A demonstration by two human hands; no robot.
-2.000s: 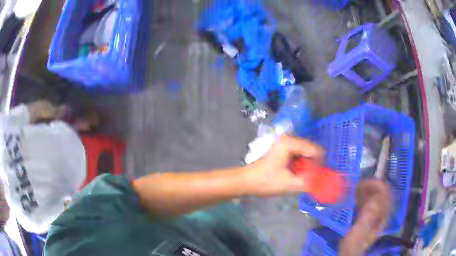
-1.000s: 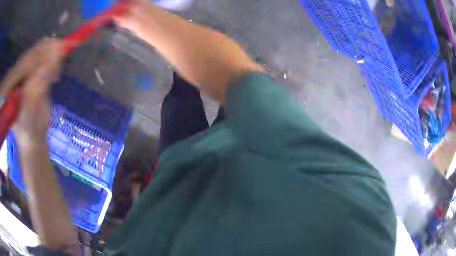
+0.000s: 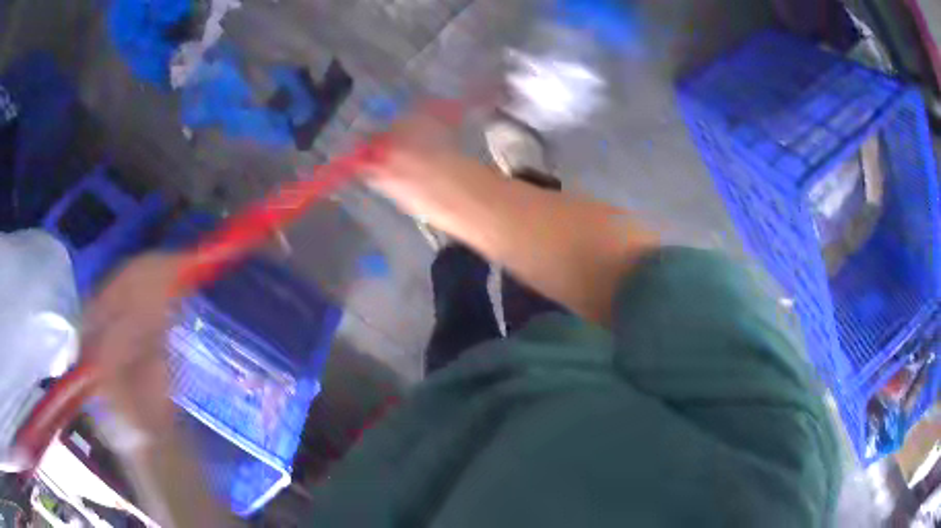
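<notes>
A red pole (image 3: 279,211) runs slanting from the lower left to the upper middle. My left hand (image 3: 134,309), blurred, is closed around its lower part at the left. My right hand (image 3: 413,155), also blurred, grips it farther up. The pole's far end fades in blur, and I cannot make out a broom head. A white crumpled clump (image 3: 557,88) lies beyond that end; I cannot tell if it touches the pole. Blue crumpled waste (image 3: 227,103) with a dark cloth piece (image 3: 323,101) lies on the floor at the upper left.
A large blue crate (image 3: 758,186) stands at the right, with items inside. Another blue crate (image 3: 242,361) is at the lower left, partly behind my left hand. A white bag (image 3: 36,309) is at the left edge. My shoe (image 3: 516,144) shows on the grey floor.
Both hands and the pole have swung from the right side to the left since the oldest frame. Since the middle frame, they sit lower and farther right in view, and the blue waste shows again.
</notes>
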